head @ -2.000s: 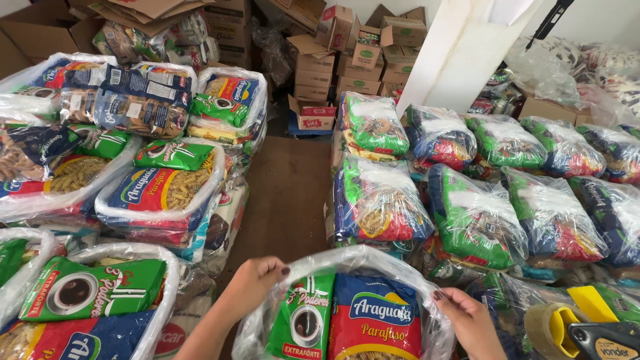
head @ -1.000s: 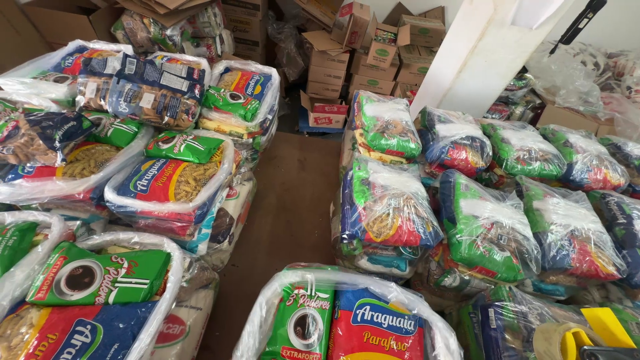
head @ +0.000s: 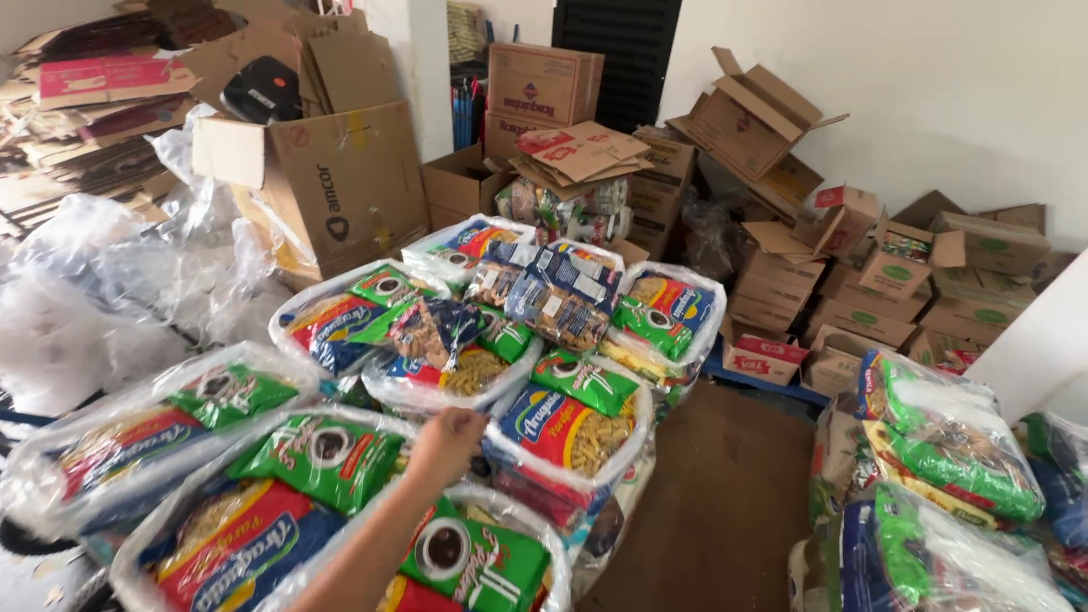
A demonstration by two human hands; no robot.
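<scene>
My left hand (head: 449,444) reaches in from the bottom, its fingers curled beside the rim of an open clear plastic bag (head: 643,418). Whether it pinches the plastic is not clear. That bag holds a green coffee pack (head: 586,380) and a pasta packet (head: 561,425). Under my forearm, another open bag shows a green coffee pack (head: 476,552). To the left, a bag holds a pasta packet (head: 246,540) and a coffee pack (head: 323,456). Farther back, a cookie packet (head: 565,297) lies across the bags. My right hand is out of view.
Filled closed bags (head: 952,442) stand at the right, beyond a strip of brown floor (head: 722,493). Cardboard boxes (head: 867,314) are stacked along the back wall. A large open carton (head: 340,187) and loose clear plastic (head: 93,289) are at the left.
Two seconds ago both hands were on the rim of the front bag; one second ago neither showed. Now my left hand is over the left group of bags. The view has swung left.
</scene>
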